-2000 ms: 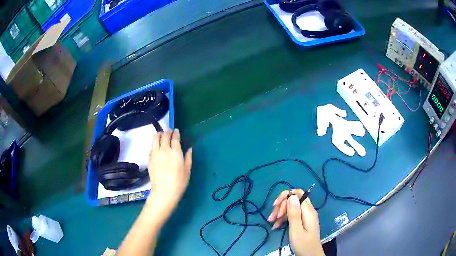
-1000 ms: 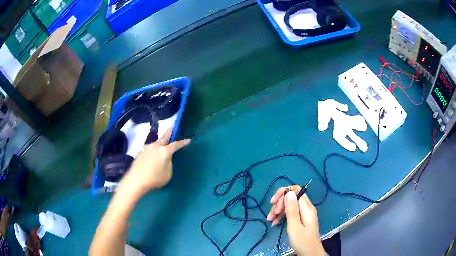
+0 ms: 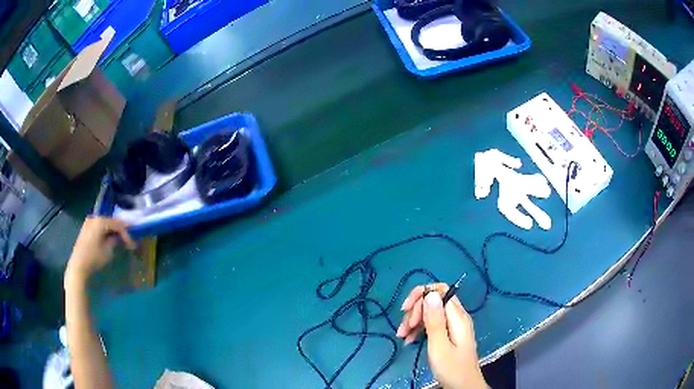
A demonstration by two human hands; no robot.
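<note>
A blue tray [image 3: 262, 171] with a white liner lies at the left, turned and slightly blurred. It holds black over-ear headphones [image 3: 152, 163] and a glossy black bundle [image 3: 224, 167]. My left hand [image 3: 103, 241] is at the tray's lower left corner, fingers bent at its rim. My right hand [image 3: 441, 323] holds a black audio plug [image 3: 452, 292] with its slim tip pointing up and right, above the bench. A second metal tip shows between the fingers. Black test leads [image 3: 365, 285] lie tangled on the bench beside my right hand.
A second blue tray [image 3: 434, 71] with headphones is at the back. White gloves [image 3: 514, 190] lie beside a white test box [image 3: 559, 152]. Instruments [image 3: 673, 129] with red wires stand at the right. A yellow-brown strip [image 3: 144, 262] lies under the left tray. A cardboard box [image 3: 72, 121] is far left.
The left tray has turned so that its long side runs across. My left hand has moved from its right side to its lower left corner. The back tray has shifted left. My right hand keeps the plug.
</note>
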